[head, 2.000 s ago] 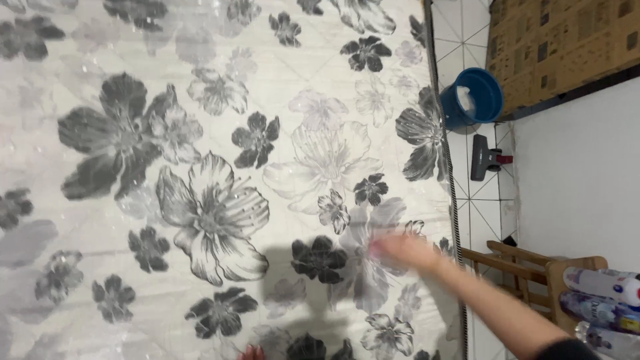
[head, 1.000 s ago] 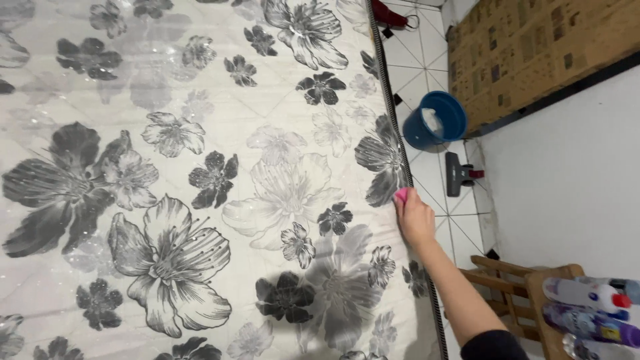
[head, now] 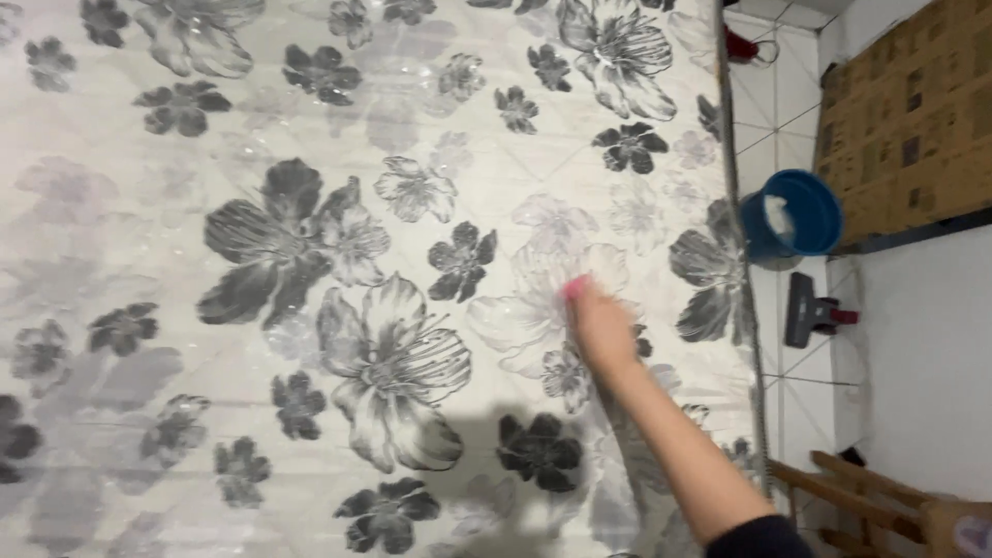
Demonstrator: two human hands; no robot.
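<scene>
A large surface with a white cloth or sheet cover [head: 310, 480], printed with grey flowers and looking shiny in places, fills most of the view. Over its right half is my right hand [head: 604, 329], blurred, with the fingers curled around a small pink thing [head: 576, 287] whose kind I cannot tell. The hand is at or just above a pale printed flower; whether it touches the cover is unclear. A dark sleeve covers the arm from the lower right. My left hand is outside the view.
Along the right edge of the cover runs a dark border. Beyond it, on white floor tiles [head: 798, 411], stand a blue bucket [head: 825, 213] with something white inside and a grey and red floor-cleaning head [head: 800, 310]. A patterned brown panel [head: 891, 147] and a wooden frame [head: 852, 488] are farther right.
My right hand has moved from the cover's right edge inward to the left, with the pink thing still in its fingers. The view has shifted.
</scene>
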